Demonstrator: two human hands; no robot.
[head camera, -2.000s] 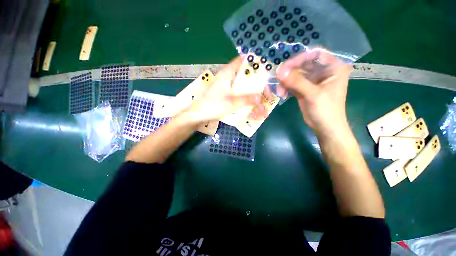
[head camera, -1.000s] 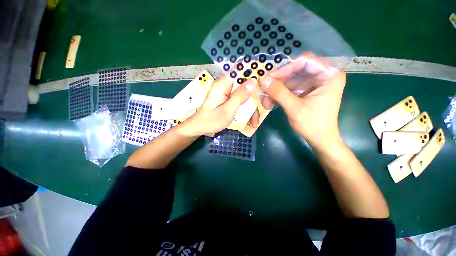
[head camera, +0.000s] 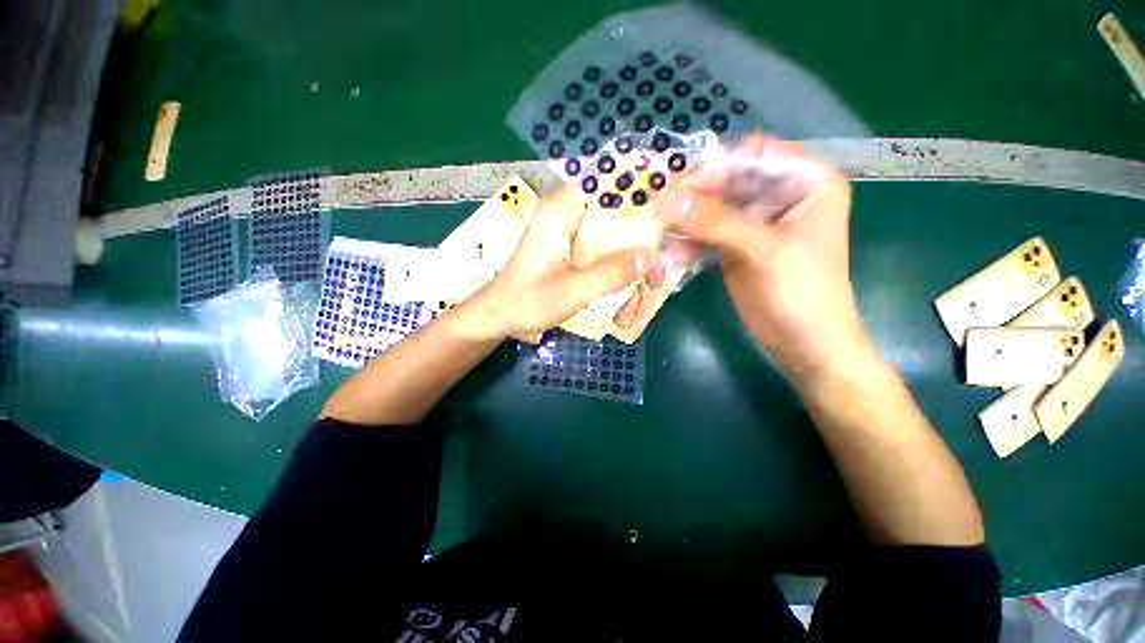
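My left hand (head camera: 553, 270) holds a cream phone back panel (head camera: 609, 239) near the middle, its camera end up. My right hand (head camera: 772, 239), slightly blurred, holds a clear carrier sheet with rows of dark rings (head camera: 640, 101) by its near right part. The sheet's lower edge, with several rings, lies over or just in front of the panel's camera end. Clear film bunches around my right fingers. I cannot tell whether a ring is between the fingertips. Other cream panels (head camera: 483, 245) lie partly under my left hand.
A white-backed dot sheet (head camera: 358, 308), dark ring sheets (head camera: 286, 226) and crumpled clear film (head camera: 261, 345) lie left. Another ring sheet (head camera: 588, 368) lies below my hands. A panel pile (head camera: 1005, 295) lies right. Single panels (head camera: 162, 141) lie beyond the pale strip (head camera: 440, 183).
The ring sheet has come down and left over the panel's camera end. My left thumb has moved down off that end. The panels beyond the strip have shifted left, and one has appeared at the far right.
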